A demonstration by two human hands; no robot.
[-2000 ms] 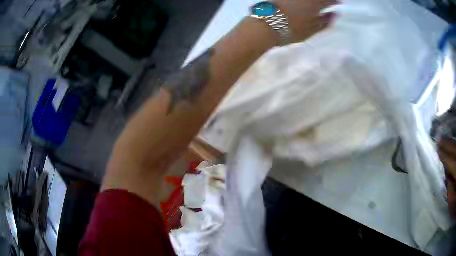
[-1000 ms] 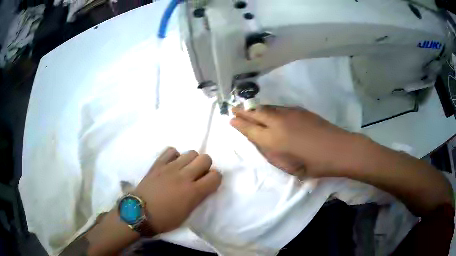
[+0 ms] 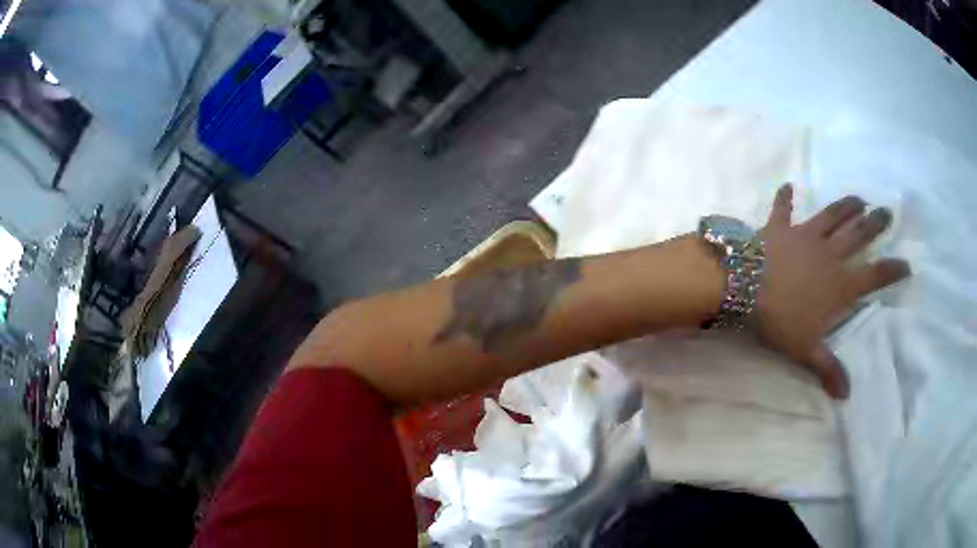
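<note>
My left hand (image 3: 820, 284), with a metal watch on the wrist, lies palm down with its fingers spread on the garment piece. The white cloth (image 3: 921, 353) lies in soft folds beyond and right of the hand. A cream part (image 3: 739, 428) of the cloth hangs toward my lap, and another cream part (image 3: 686, 161) lies flat toward the table's left corner. My right hand is out of the picture. The sewing machine is not in view.
A heap of white pieces (image 3: 525, 471) lies on something red below my left forearm. A white table (image 3: 739, 54) bears the cloth. A blue object (image 3: 252, 107) and another white-topped table (image 3: 193, 310) stand across the grey floor.
The view has swung left, taking the machine and my right hand out of the picture. My left hand's fingers, curled on the cloth before, are now spread flat on it.
</note>
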